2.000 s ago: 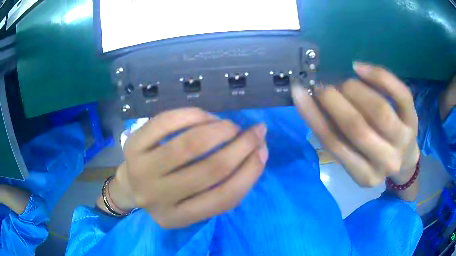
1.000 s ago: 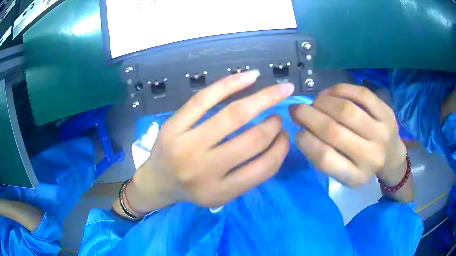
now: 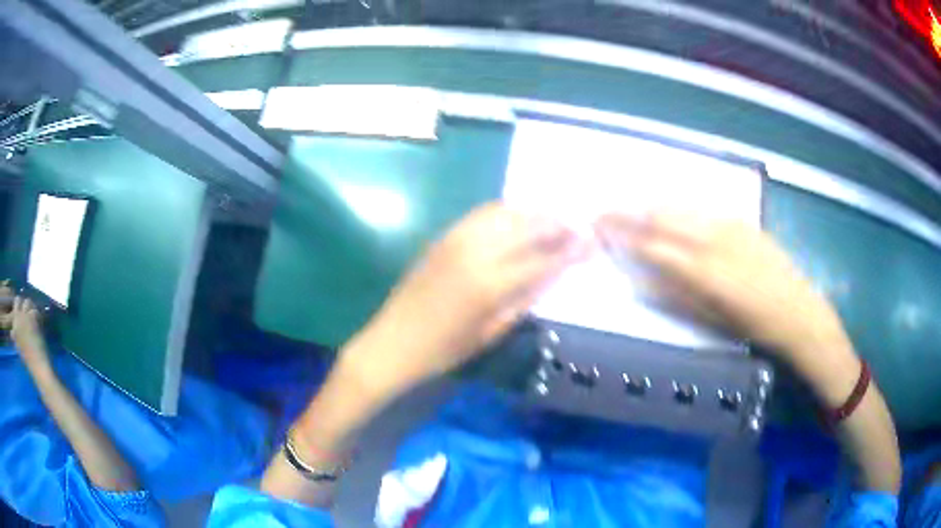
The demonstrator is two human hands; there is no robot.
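Note:
A dark carrier fixture (image 3: 650,390) with four small notched openings in a row and bright screws at its ends lies at the bench edge nearest me. The bright white board (image 3: 629,299) lies just beyond it. My left hand (image 3: 485,268) and my right hand (image 3: 712,268) are both over the white board, blurred, with their fingertips close together. Whether they pinch anything small cannot be told. No small parts can be made out on the glaring board.
Green bench top (image 3: 351,248) lies left of the board, with white label strips (image 3: 351,111) behind. Silver rails (image 3: 619,64) curve across the back, and red light (image 3: 923,26) shows top right. At far left another person's arm (image 3: 77,413) is by a second white board (image 3: 57,248).
The view has tilted up and swung left, so rails and strips now show. Both hands have moved from the carrier fixture to over the white board.

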